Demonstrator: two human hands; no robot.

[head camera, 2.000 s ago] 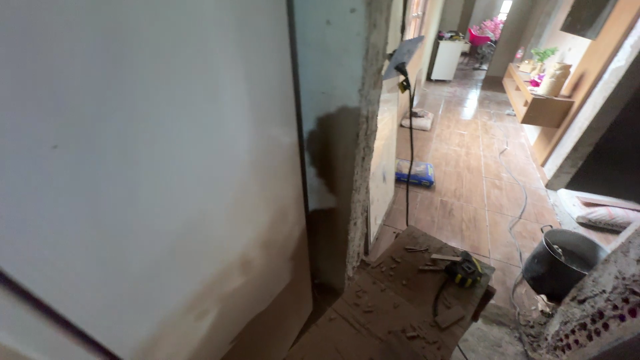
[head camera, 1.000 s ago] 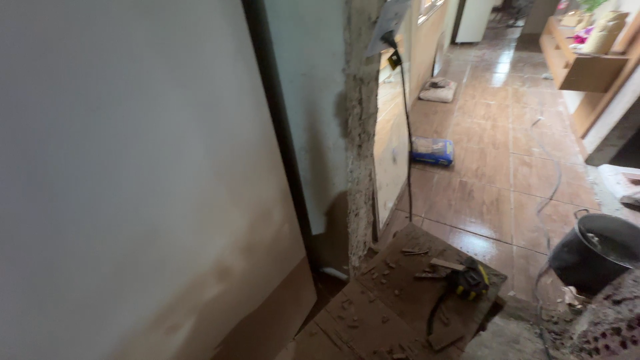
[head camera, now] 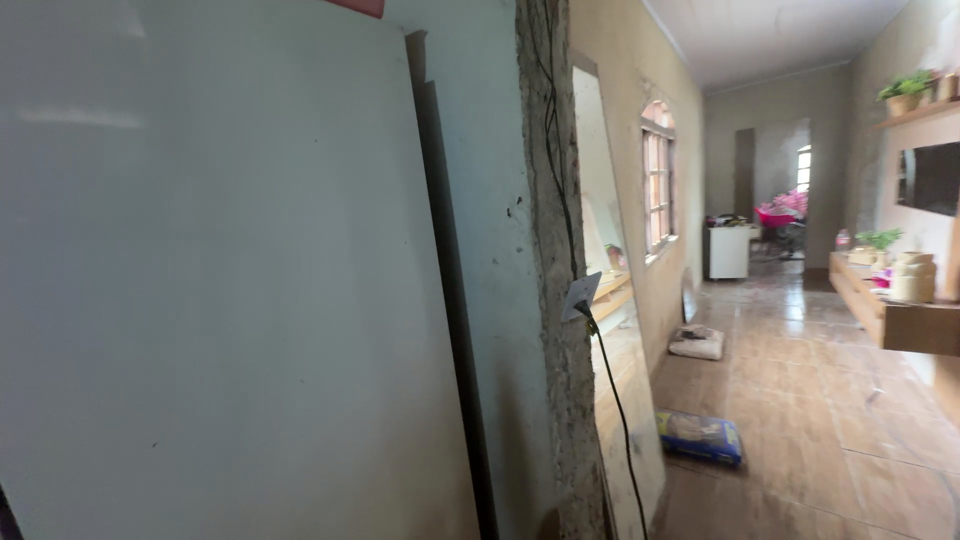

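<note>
Neither my left hand nor my right hand shows in the head view. A large pale flat panel fills the left side, dirt-stained low down, with a dark gap along its right edge. Beside it runs a pale blue-green wall that ends in a rough, broken masonry edge. On that edge a white outlet plate hangs tilted, with a black cable plugged in and running down. A tall mirror leans against the wall just behind.
A blue bag and a pale bag lie on the shiny tiled floor by the left wall. On the right, a wooden wall shelf juts out with jars and a plant. Farther back stands a white cabinet.
The view has swung upward, so the board with debris and a tape measure, and the bucket, are out of frame. The window and the far room now show.
</note>
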